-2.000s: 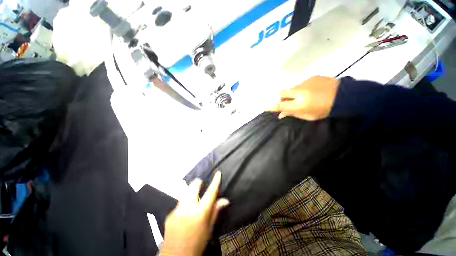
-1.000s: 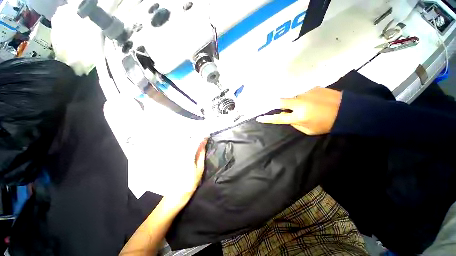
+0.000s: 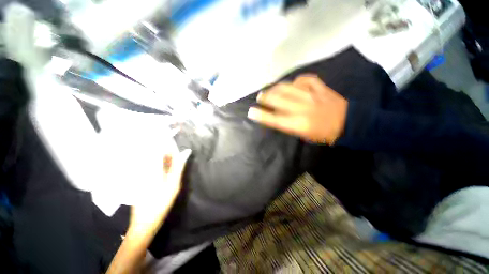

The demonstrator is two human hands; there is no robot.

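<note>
The head view is blurred and overexposed. A black fabric panel lies on the white machine table, its upper edge at the presser foot area of the white sewing machine. My right hand lies flat on the panel, right of the foot, fingers pointing left. My left hand is at the panel's left edge, below and left of the foot; it is washed out, and whether its fingers pinch the cloth cannot be told.
The machine head with a blue stripe spans the upper left. Small blurred metal items lie at the table's upper right. A plaid apron covers the lap. Dark cloth hangs at the left.
The camera view has shifted, so the machine sits further left. The black panel's edge has moved up to the presser foot, and both hands have moved with it.
</note>
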